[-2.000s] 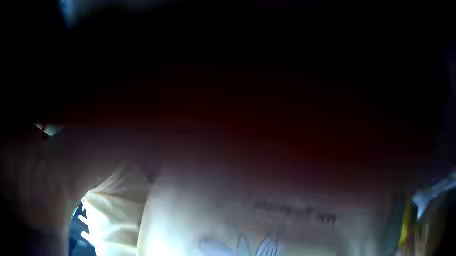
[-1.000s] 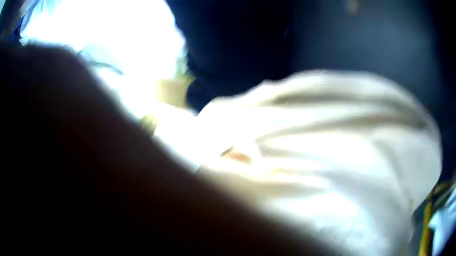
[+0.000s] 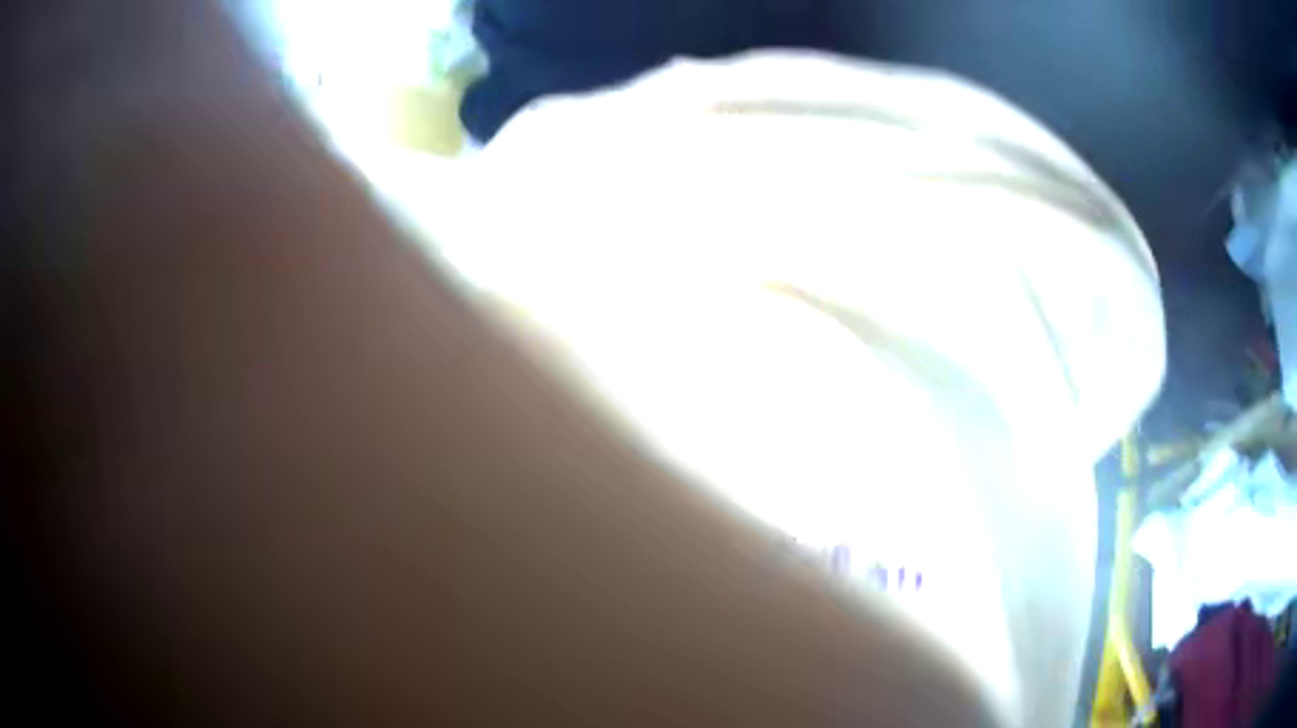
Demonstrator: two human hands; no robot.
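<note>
A large white cloth (image 3: 797, 213) fills the middle of the view, overexposed, with a few soft folds and a rounded far edge. Small purple-dark marks (image 3: 896, 577) show on white near its lower part, beside the dark shape. A large, blurred brown shape (image 3: 356, 469) very close to the camera covers the left and bottom. It looks like a hand or forearm, but I cannot tell which side it belongs to. No fingers can be made out. It hides whatever lies behind it.
A glaring white area with a pale yellow block (image 3: 427, 120) is at the upper left. Dark blue-grey surroundings lie behind the cloth. At the right are a yellow upright bar (image 3: 1122, 569), crumpled white material (image 3: 1230, 533) and a dark red thing (image 3: 1223, 668).
The view has shifted, so the white cloth sits higher and further left. The close brown shape looks lighter and still covers the lower left. More things show at the right edge.
</note>
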